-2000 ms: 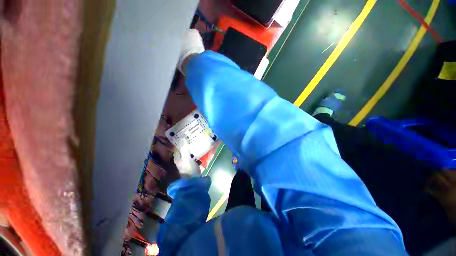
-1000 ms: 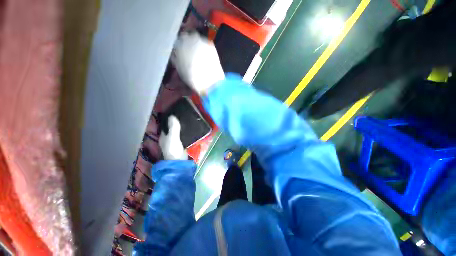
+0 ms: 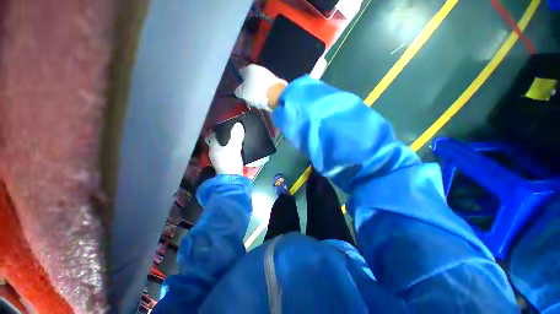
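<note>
A flat black device unit [image 3: 258, 140] lies on the rack shelf in front of me. My left hand [image 3: 226, 149], in a white glove, grips its near left side with the thumb on the black top. My right hand [image 3: 258, 87], also white-gloved, is just beyond the unit's far side, by a dark cable at the shelf's inner side. Its fingertips are partly hidden, and I cannot tell whether they hold the cable. Another black unit [image 3: 291, 49] lies on an orange-red piece [image 3: 331, 29] beyond my right hand.
A grey rack panel [image 3: 175, 110] and a pink-lined shelf [image 3: 52, 135] fill the left side. Dark leads and small blocks run along the lower shelf. A blue stool [image 3: 485, 178] stands at the right. A black box [image 3: 528, 101] with a yellow label stands behind it. Yellow lines cross the green floor.
Two seconds ago the unit showed its white labelled face; now its black face is up. My left thumb has moved onto its top. The dark-clothed leg at the upper right is gone.
</note>
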